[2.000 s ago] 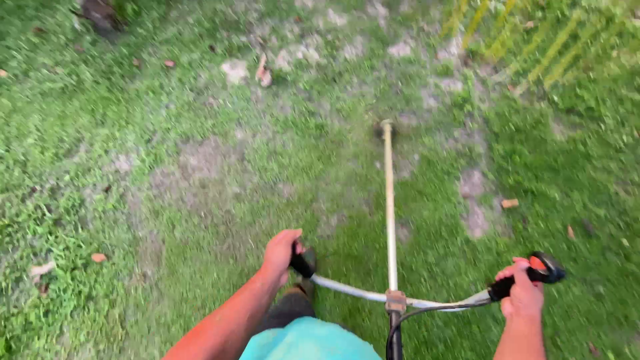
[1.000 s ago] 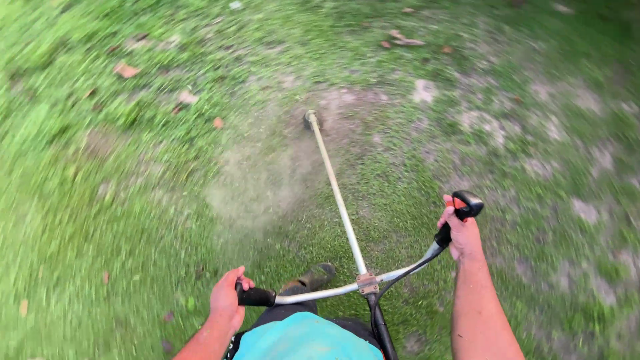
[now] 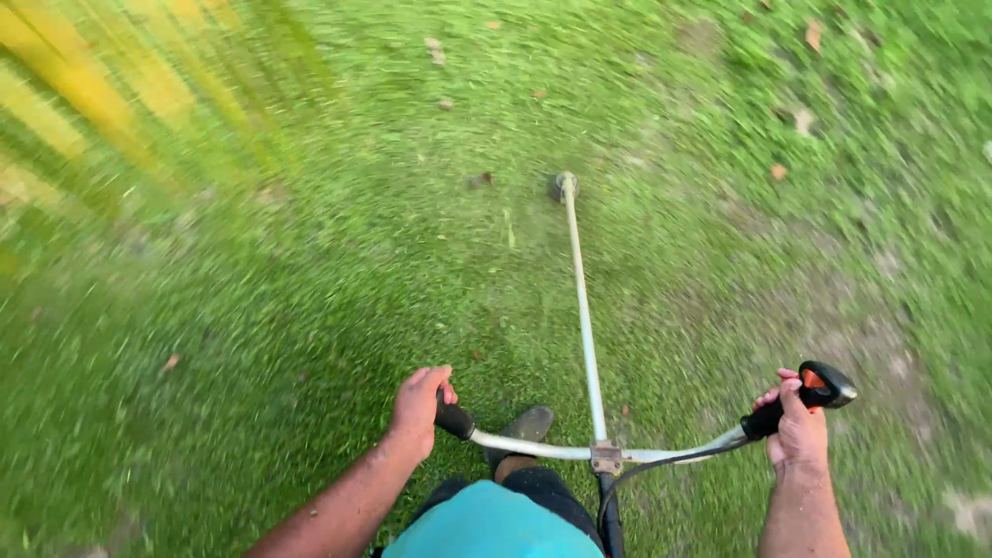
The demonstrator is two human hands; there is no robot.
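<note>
A brush cutter with a pale metal shaft (image 3: 585, 310) reaches forward over the grass from a clamp (image 3: 606, 457) on its handlebar (image 3: 535, 448). My left hand (image 3: 422, 407) is closed around the black left grip (image 3: 453, 417). On the other side, my right hand (image 3: 798, 434) holds the black control grip (image 3: 763, 419), which has an orange trigger part and a dark tip. The cutting head (image 3: 566, 187) is low over the grass at the far end of the shaft; its cutting line or blade cannot be made out. A black cable runs from the right grip to the clamp.
Short grass (image 3: 310, 310) surrounds me, with a bare soil patch (image 3: 845, 310) at right. Blurred yellow upright stems or slats (image 3: 85, 85) stand at upper left. Dry leaves (image 3: 778, 171) lie scattered. A dark boot (image 3: 528, 426) shows just behind the handlebar.
The view has swung to other ground, with the yellow stems or slats now at upper left. The dust around the cutting head one second ago no longer shows. Both hands remain on the grips.
</note>
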